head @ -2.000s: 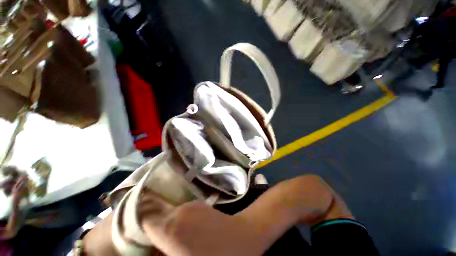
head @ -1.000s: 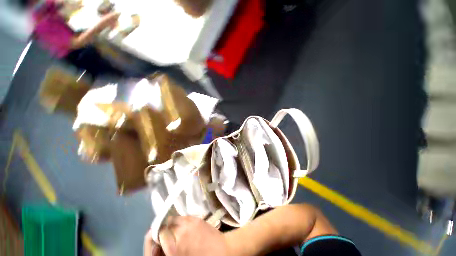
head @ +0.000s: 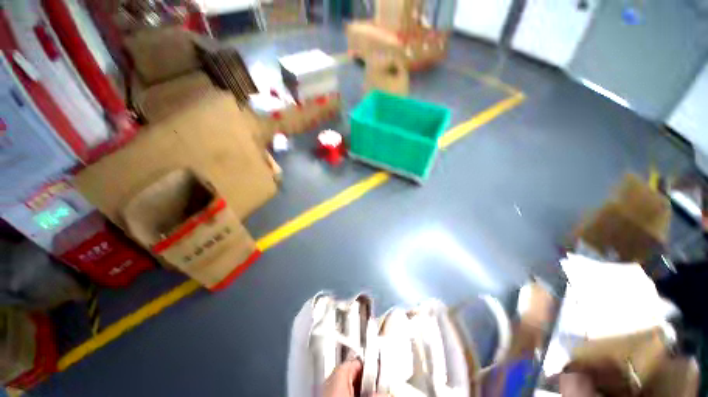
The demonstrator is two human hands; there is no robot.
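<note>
Several cream handbags (head: 415,353) stand side by side at the bottom centre, their open tops and pale linings facing up. A looped handle shows blurred at their right side. Fingers of one hand (head: 343,378) grip the tops at the bottom edge. The hand is mostly cut off; from the arm in the earlier frames I take it as my right hand. My left hand is not in view.
A green plastic crate (head: 397,133) stands on the floor beyond a yellow lane line. Cartons, one red-edged (head: 190,233), lie at left beside a red-and-white machine (head: 101,252). Brown pieces with white sheets (head: 609,298) are at lower right, blurred.
The view has swung left, away from the white table and racks, to the green crate and cartons. The cream bags are now lower in view, and the gripping arm has mostly left the picture.
</note>
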